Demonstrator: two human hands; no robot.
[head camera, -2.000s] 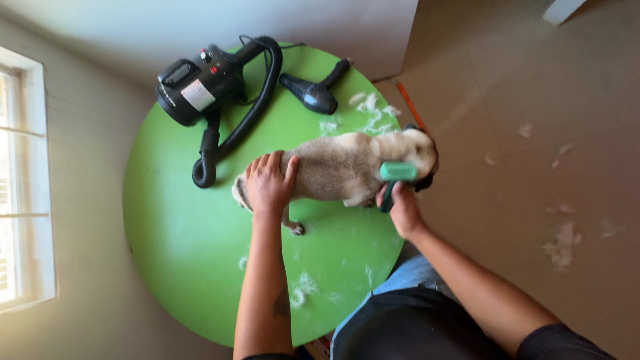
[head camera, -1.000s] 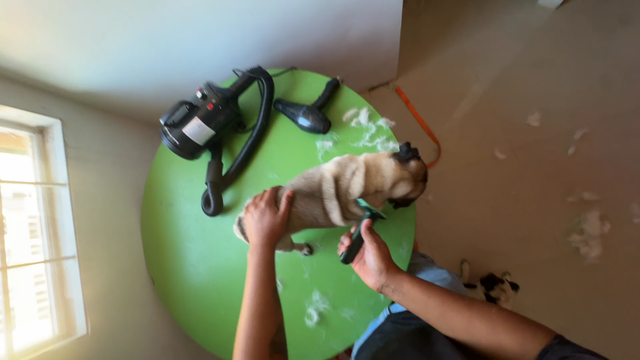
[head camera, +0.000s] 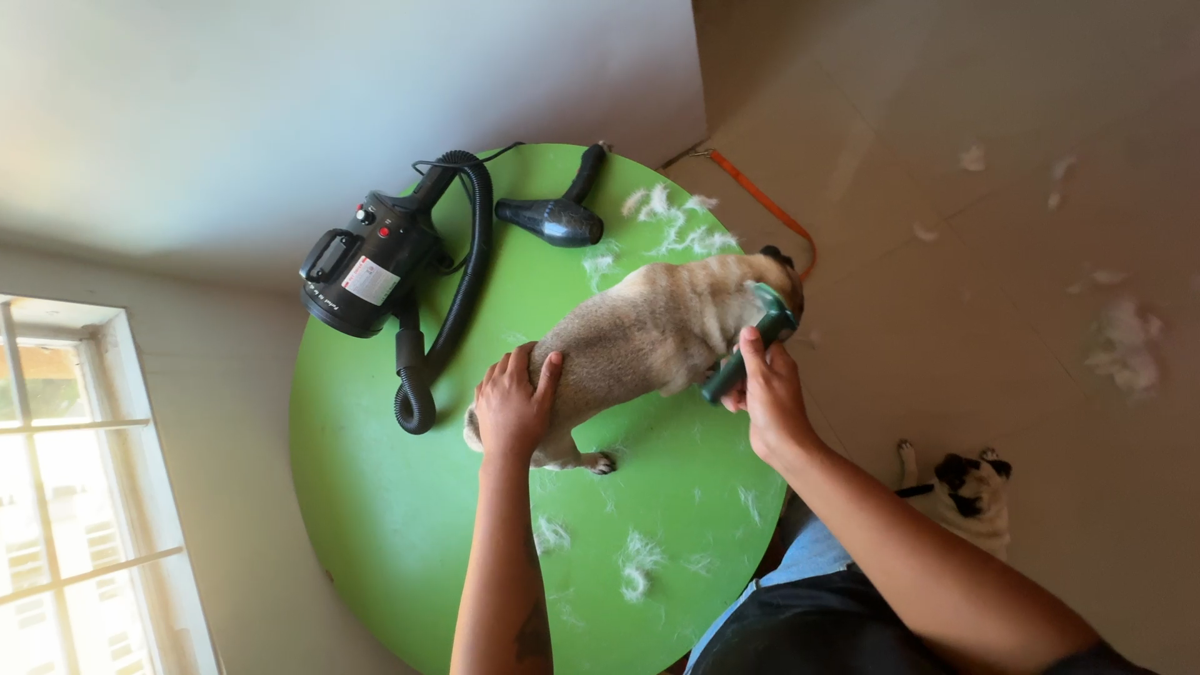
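Note:
A fawn pug (head camera: 628, 337) stands on a round green table (head camera: 375, 525), its head at the right edge and turned away. My left hand (head camera: 514, 398) rests on its rump, thumb and fingers spread over the back. In my right hand (head camera: 773, 389) is the handle of a green grooming brush (head camera: 745, 352), whose head touches the fur at the pug's neck. Tufts of shed fur (head camera: 640, 562) lie on the tabletop near my forearms, and more loose fur (head camera: 675, 220) lies beyond the dog.
A black pet dryer (head camera: 375, 262) with a ribbed hose (head camera: 478, 244) and a black hair dryer (head camera: 553, 220) lie on the table's far side. An orange leash (head camera: 764, 202) hangs by the edge. Another pug (head camera: 970, 502) is on the tiled floor at right, with fur clumps (head camera: 1125, 347) beyond.
The brush has moved from the shoulder area up to the neck since one second ago. The pug's head has turned away. My left hand stays on its rump. The second pug shows more fully.

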